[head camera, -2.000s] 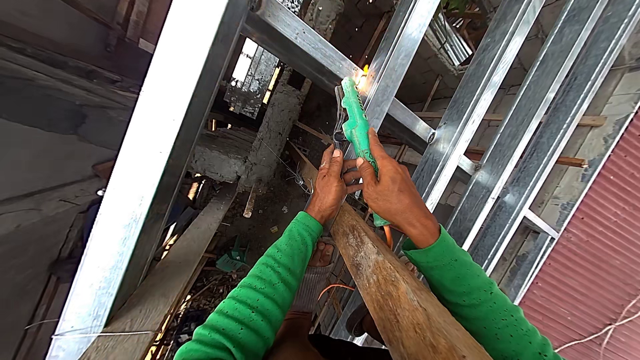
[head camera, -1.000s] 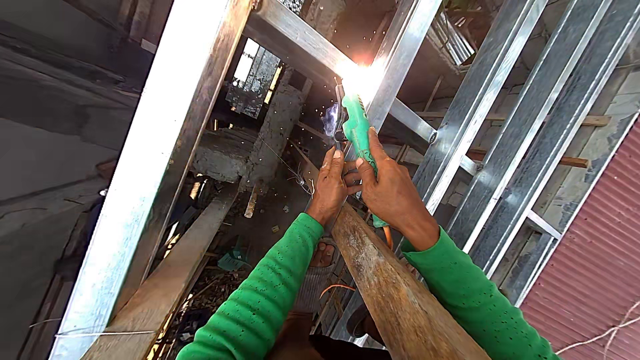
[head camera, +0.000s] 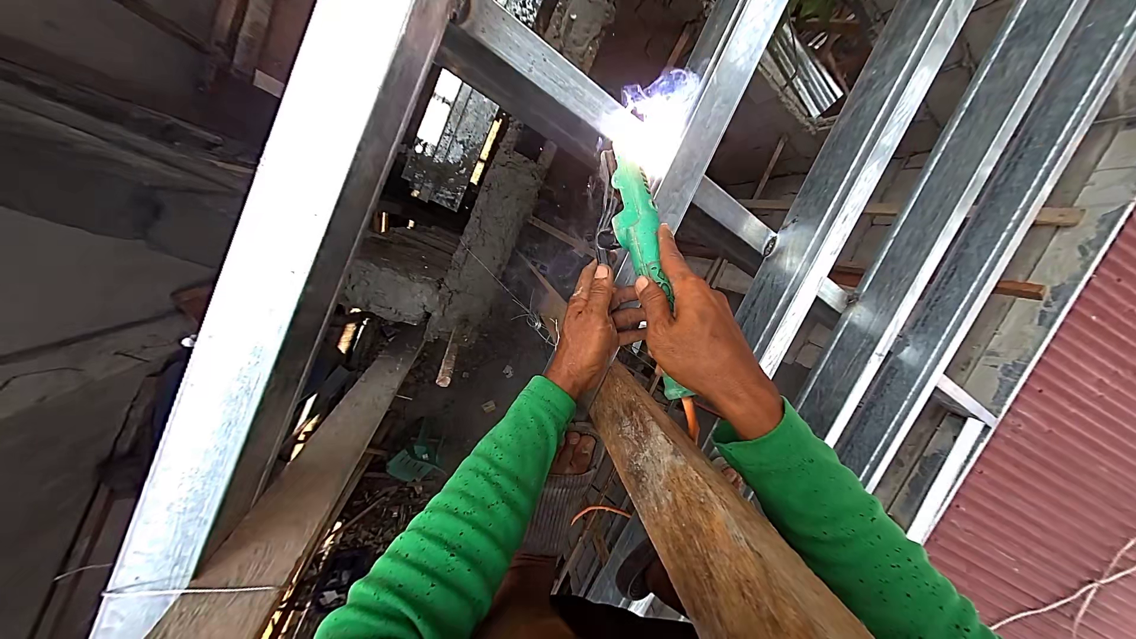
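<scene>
My right hand (head camera: 701, 342) is closed around a green welding electrode holder (head camera: 637, 217), whose orange cable hangs below the handle. A white-violet welding arc (head camera: 655, 120) glares just past the holder's head, where a galvanized steel cross member (head camera: 550, 75) meets a lengthwise steel channel (head camera: 732, 98). The glare hides the joint and the electrode. With its fingertips my left hand (head camera: 587, 333) pinches a thin dark piece (head camera: 607, 213), perhaps the holder's lever or a strip, just left of the holder. The fingers of both hands touch.
A wooden plank (head camera: 692, 497) runs beneath my forearms. A wide steel beam (head camera: 257, 266) slants along the left, tied by wire to another board (head camera: 302, 524). Several steel channels (head camera: 923, 222) lie to the right, beside red corrugated sheet (head camera: 1056, 444). Open gaps show the ground and my feet far below.
The small orange glow at the joint has become a bright arc with violet-white smoke around it. Both hands have kept nearly the same place and hold.
</scene>
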